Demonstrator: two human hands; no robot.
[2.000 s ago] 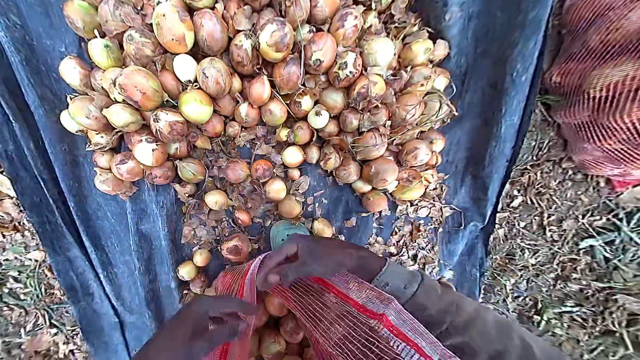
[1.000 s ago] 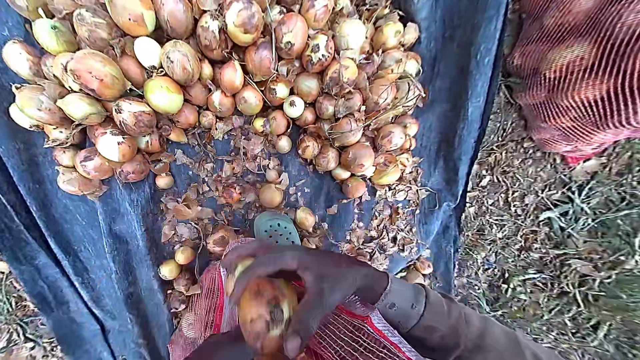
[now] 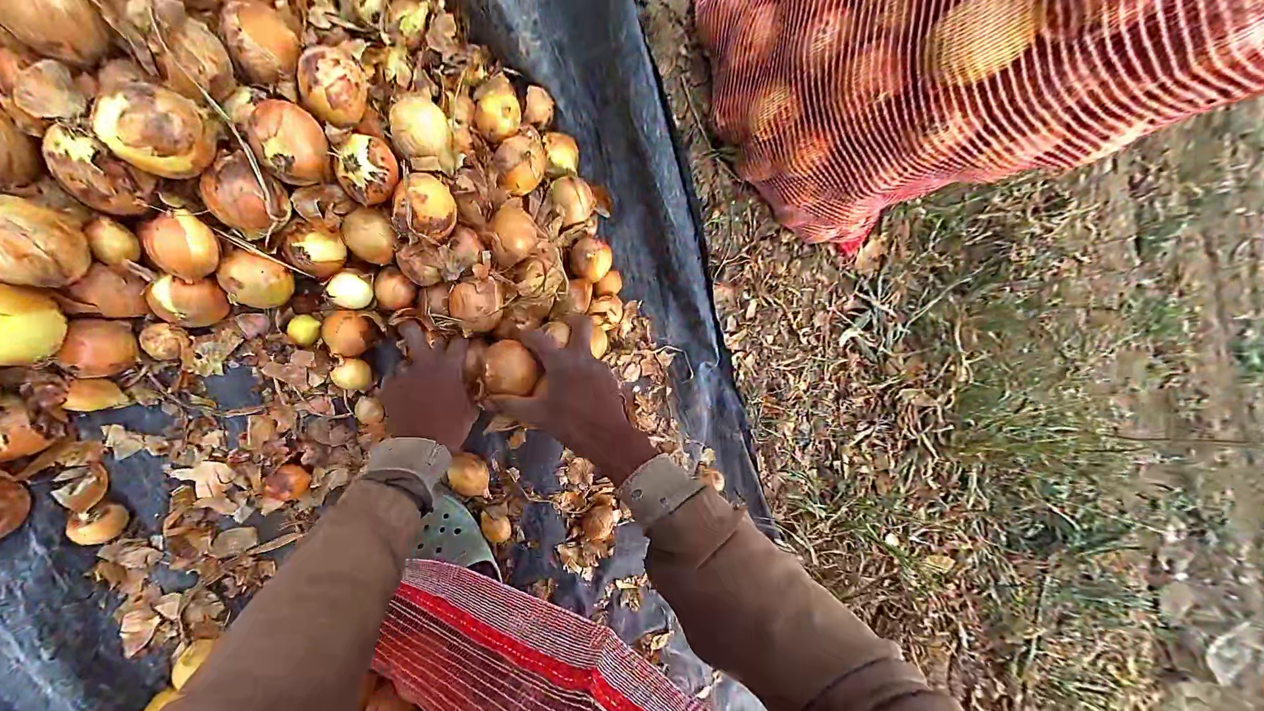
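Both bare hands reach to the near edge of a heap of onions [image 3: 286,143]. My right hand [image 3: 578,390] is spread around the right side of a brown onion [image 3: 510,368], thumb beneath it. My left hand [image 3: 430,390] lies to the left of that onion, its fingertips among the onions at the pile's edge; whether it grips one is hidden. Below my wrists a red mesh bag [image 3: 494,632] lies near my body with some onions partly in view under its left edge. The toe of a green perforated clog [image 3: 449,533] shows between my forearms.
A dark plastic sheet [image 3: 642,197] lies under the heap, strewn with dry onion skins [image 3: 212,484] and small loose onions [image 3: 286,482]. A filled red mesh sack [image 3: 889,89] stands at the upper right, beside the sheet, on ground with dry leaves and grass [image 3: 1017,415].
Both hands have moved from the mesh bag forward to the heap. The onion held over the bag one second ago is no longer in that place. The view has shifted to the right.
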